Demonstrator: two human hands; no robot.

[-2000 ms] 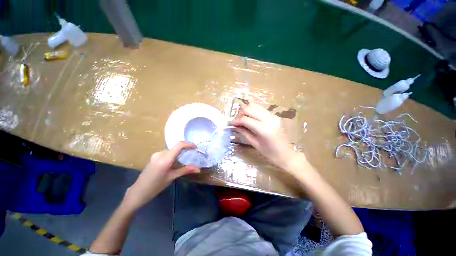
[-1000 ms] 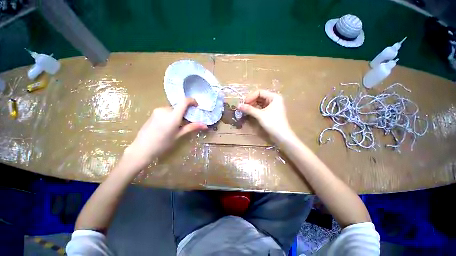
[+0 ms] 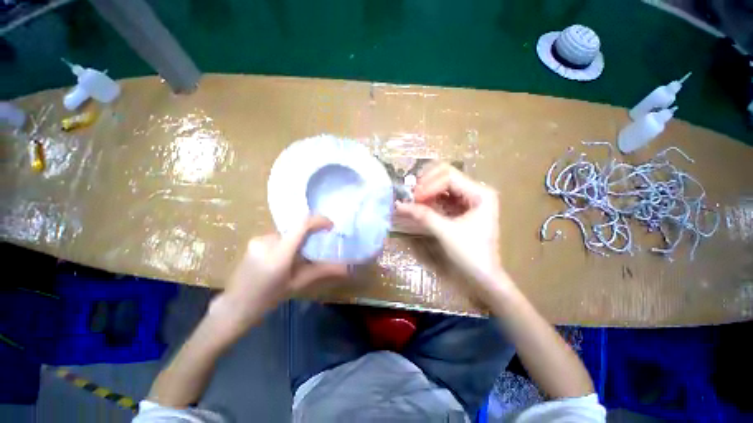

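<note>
A pale grey-white hat [image 3: 289, 186] is held tilted above the bench, its hollow crown facing the camera. My left hand [image 3: 277, 264] grips its near brim, thumb toward the inside. My right hand [image 3: 458, 219] is at the hat's right edge, blurred, with fingertips pinched together. Whether a cord piece is between those fingertips cannot be made out. The stained cardboard glue pad [image 3: 400, 169] lies partly hidden behind the right hand, with a small white spot near the fingers.
A tangled cord pile [image 3: 611, 198] lies right. White glue bottles stand or lie right [image 3: 644, 130] and left [image 3: 97, 86], near yellow tubes [image 3: 79, 121]. A finished hat [image 3: 571, 51] sits on the green belt [image 3: 371, 41]. A grey post [image 3: 149, 41] meets the bench's far edge.
Compared with one second ago, the hat is lower and turned more toward the camera. My right hand has shifted slightly right and down. The view has shifted slightly.
</note>
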